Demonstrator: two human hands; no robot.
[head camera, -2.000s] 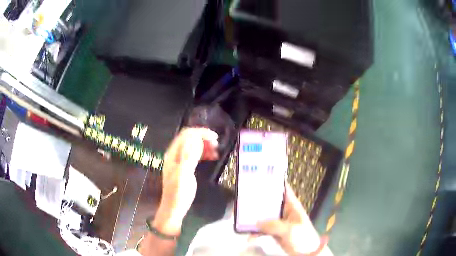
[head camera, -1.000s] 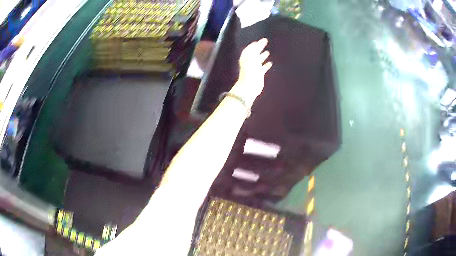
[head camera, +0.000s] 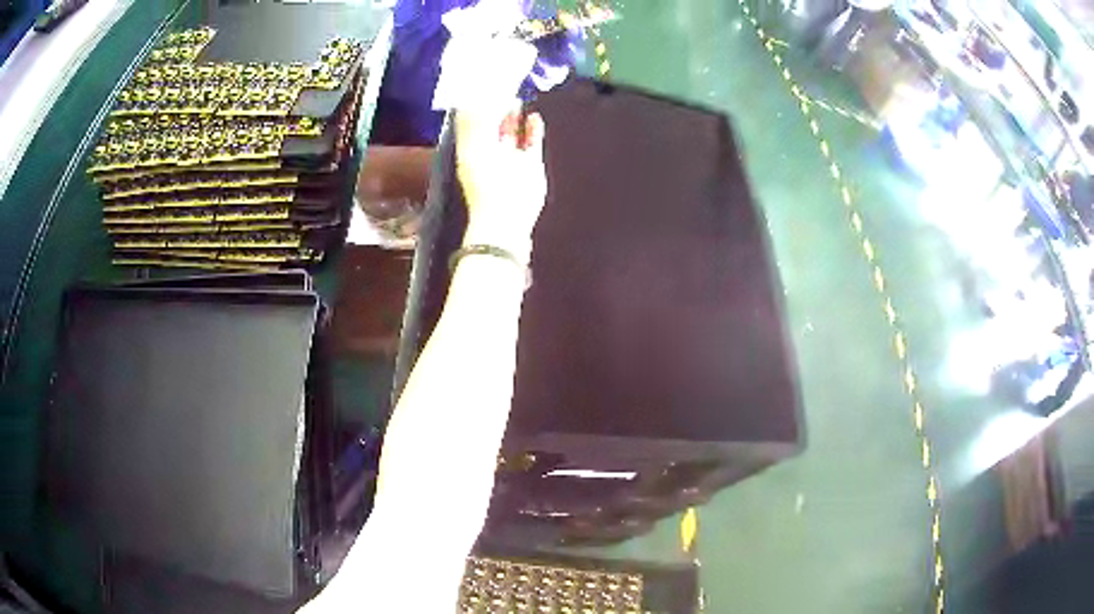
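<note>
My left hand (head camera: 498, 168), with a band at the wrist, reaches over the far left part of a large black tray stack (head camera: 648, 264). Its fingers meet the near edge of a white paper (head camera: 486, 66) at the stack's far end. Glare blurs the fingertips, so I cannot tell whether they grip the paper. My right hand is not in view, and no phone shows.
Yellow-edged circuit boards (head camera: 210, 156) are piled at the upper left. A black tray (head camera: 180, 420) lies nearer me. A gold-dotted board (head camera: 552, 588) shows at the bottom. Right of the stack are green floor and yellow-black tape (head camera: 882, 282). A brown surface (head camera: 372, 300) shows between the stacks.
The view has moved forward over the trays. My left hand has gone from spread fingers above the black stack to the white paper. The phone and right hand have left the picture since the first frame.
</note>
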